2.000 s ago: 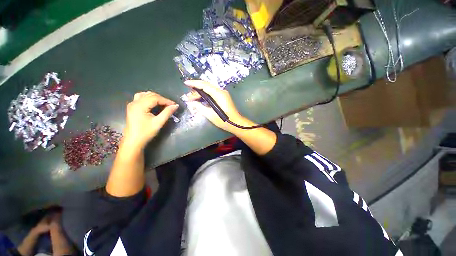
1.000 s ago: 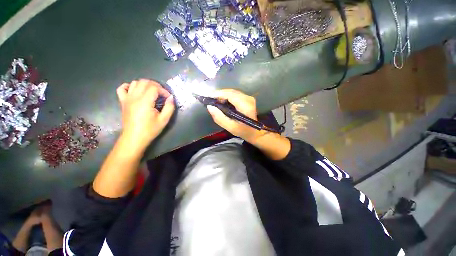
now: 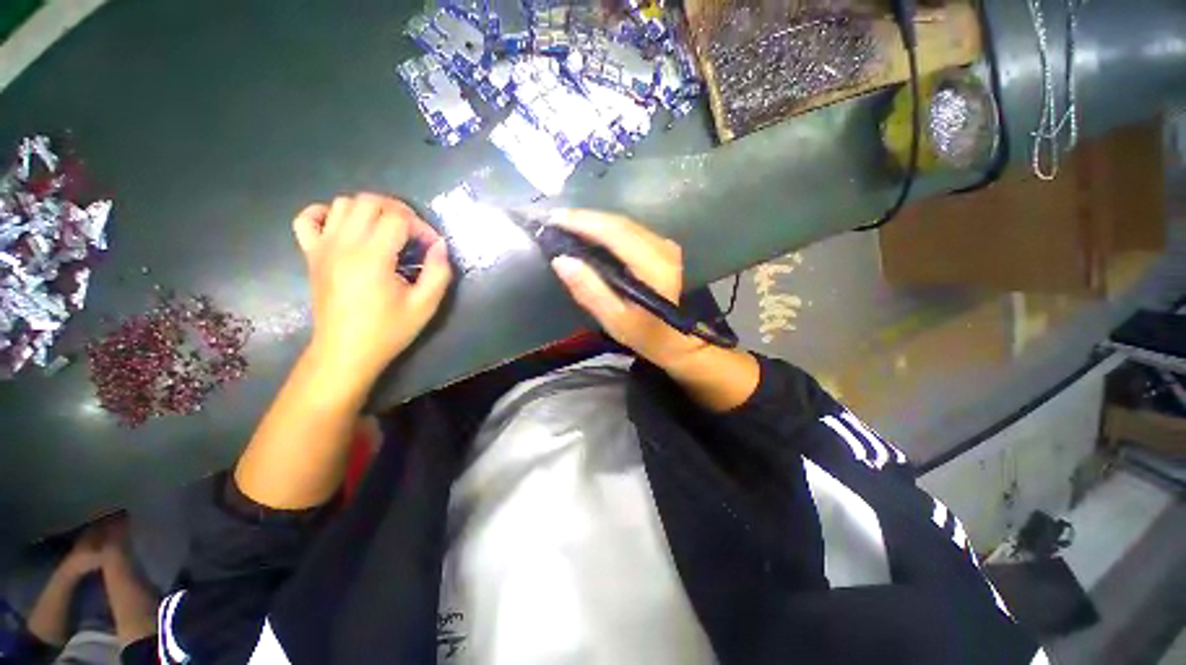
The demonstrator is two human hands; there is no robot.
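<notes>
My right hand is shut on the black soldering iron, whose tip points left at a circuit board. The board lies flat on the bench and looks bright white from glare. My left hand is at the board's left edge, thumb and finger pinched together. Something dark shows between these fingers, and I cannot tell if it is a held part or shadow. A heap of blue and white circuit boards lies just beyond. A pile of small red components lies to the left.
White parts are heaped at the far left. A brown tray of grey bits stands at the back right, beside a round yellowish holder. A black cord crosses there. Pale wire loops lie farther right. Another person's hands show at the lower left.
My left hand has gone from holding up a small pale piece to the board's edge. The iron has swung down from the heap to the board now in front. The view has shifted.
</notes>
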